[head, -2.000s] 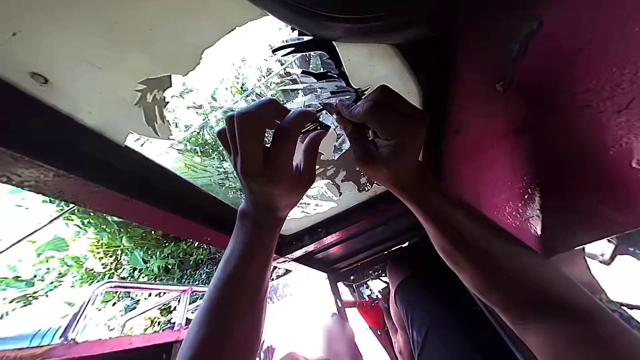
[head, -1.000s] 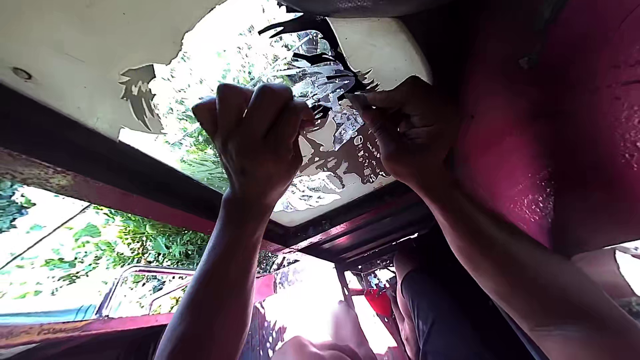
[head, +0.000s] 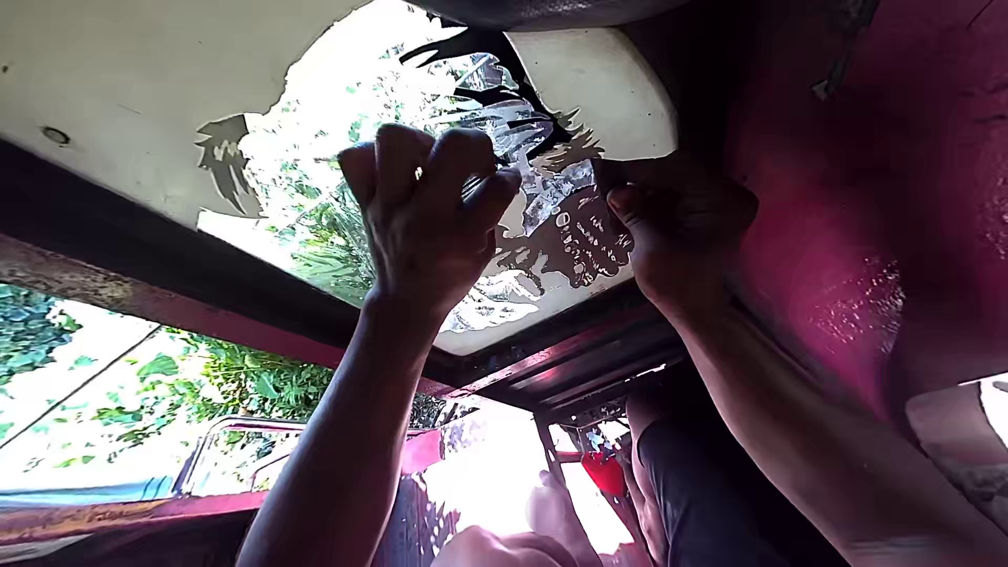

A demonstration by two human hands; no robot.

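A window pane (head: 323, 157) carries a cream film with cut-out openings and a dark, jagged decal (head: 512, 59). Clear, crinkled film (head: 551, 193) shows between my hands, beside brown decal pieces (head: 583, 240) with pale marks. My left hand (head: 433, 213) is raised over the pane with its fingers curled and its thumb toward the decal; whether it holds something small is hidden. To the right, my right hand (head: 677, 220) has its thumb and fingertips close together at the decal's right edge. Shadow hides what, if anything, lies between them.
Above the pane hangs a dark rounded object (head: 551, 9). A dark frame with a red metal edge (head: 520, 366) borders the pane. At the right is a glossy magenta panel (head: 827, 260). Below show a leg in dark cloth (head: 709, 480), a red object (head: 603, 472) and metal railing (head: 260, 425).
My hands were close together over the decal two seconds ago; they are now apart, the left one farther left and the right one at the decal's right edge. The view has shifted a little.
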